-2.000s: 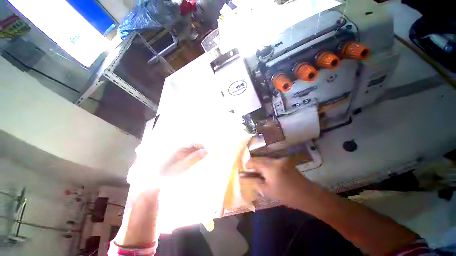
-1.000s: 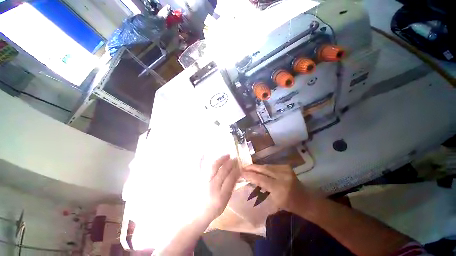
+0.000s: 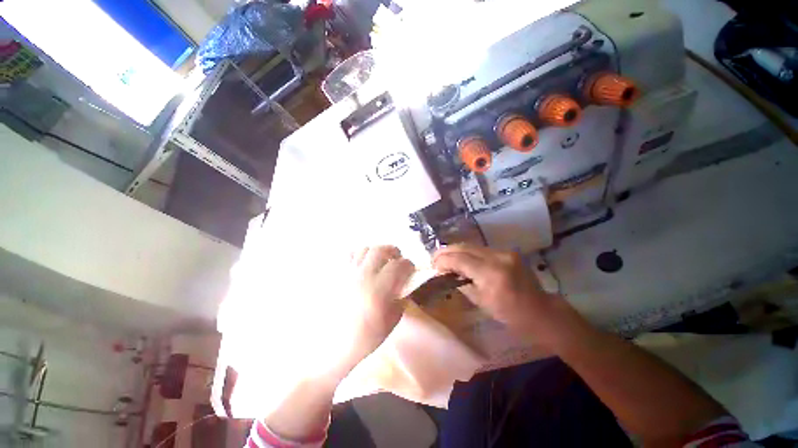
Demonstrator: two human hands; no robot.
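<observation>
A pale fabric piece (image 3: 429, 354) hangs from my two hands over the table's front edge, partly washed out by glare. My left hand (image 3: 383, 284) grips its upper left part. My right hand (image 3: 490, 278) pinches its upper edge close in front of the needle area (image 3: 426, 229). A dark bit of the thread snips (image 3: 455, 281) shows under my right fingers; the rest is hidden in the hand. The overlock machine (image 3: 525, 188) stands just beyond my hands.
Four orange tension knobs (image 3: 560, 109) line the machine head. The white table (image 3: 665, 249) extends right, with cloth (image 3: 726, 367) at the lower right. Metal shelving (image 3: 214, 157) with a blue plastic bag (image 3: 249, 35) stands at the back left. Strong glare covers the table's left part.
Both hands have moved up towards the needle area since a second ago. More fabric now hangs below them. The snips' blades, clearly visible then, are now mostly hidden.
</observation>
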